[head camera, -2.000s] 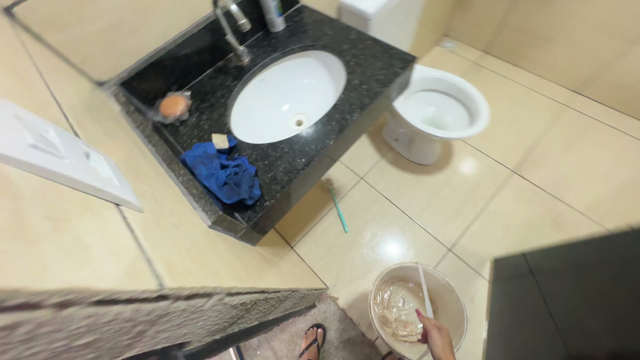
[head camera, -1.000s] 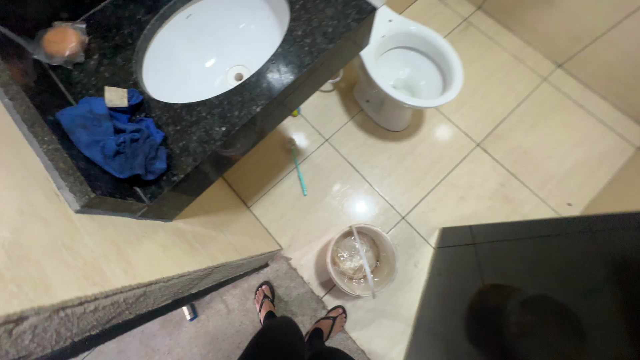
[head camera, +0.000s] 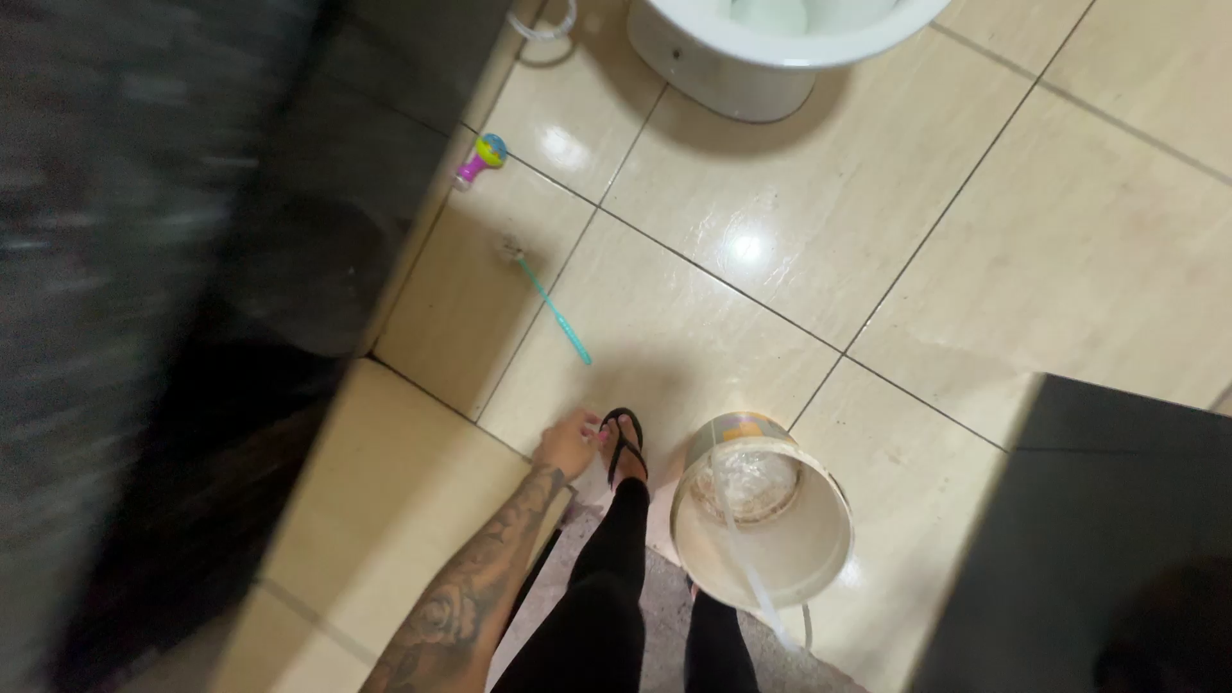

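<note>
My left hand reaches down beside my foot in a black flip-flop; its fingers are partly curled and I cannot tell whether they hold anything. My right hand is out of view. To the right of that foot stands a pale plastic bucket with a white handle or strip across its opening and something clear and shiny at its bottom. Beyond my left hand, a brush with a thin turquoise handle lies on the tiled floor. A colourful plastic rattle lies near the wall's base.
A white toilet stands at the top. The dark counter fills the left side, blurred and close. A dark glossy panel rises at the lower right. Beige floor tiles reflect light between them.
My left hand has come into view beside my foot. The hand that was at the bucket two seconds ago is gone from view. The view has shifted down, and the sink is no longer seen.
</note>
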